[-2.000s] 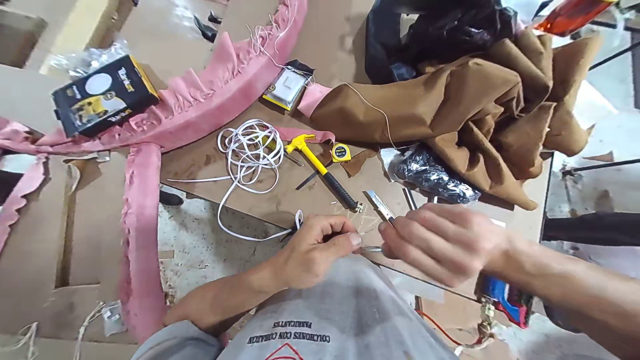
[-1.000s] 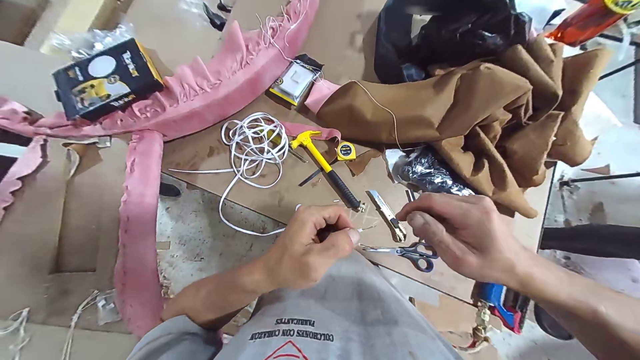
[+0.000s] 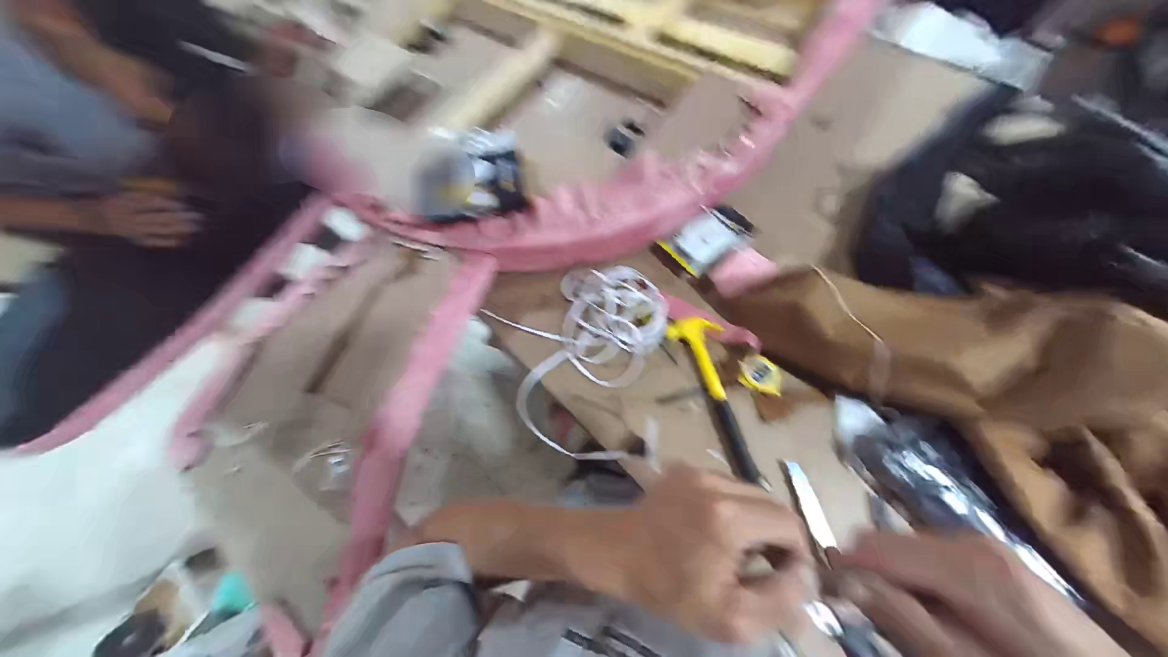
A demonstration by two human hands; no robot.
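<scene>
Motion blurs the view. My left hand point(image 3: 721, 552) is curled near the bottom centre, close to my right hand point(image 3: 949, 584); whether it holds something cannot be told. Scissors point(image 3: 826, 620), partly hidden, lie by the fingers of my right hand. A utility knife point(image 3: 810, 506) lies just above the gap between both hands. Left of it, a claw hammer point(image 3: 712, 383) with a yellow head and black grip lies near a yellow tape measure point(image 3: 760, 374). A coil of white cord point(image 3: 616, 319) rests farther left.
Pink ruffled fabric point(image 3: 584, 228) curves over a cardboard-covered frame, with a dark box point(image 3: 470, 178) behind it. Brown fabric point(image 3: 912, 338), clear plastic wrap point(image 3: 940, 484) and black plastic point(image 3: 1031, 201) occupy the right. Another person point(image 3: 109, 182) is at the upper left, beyond the pink fabric.
The view has swung left and blurred, bringing another person into sight. My hands are closer together than one second ago, when the scissors lay between them.
</scene>
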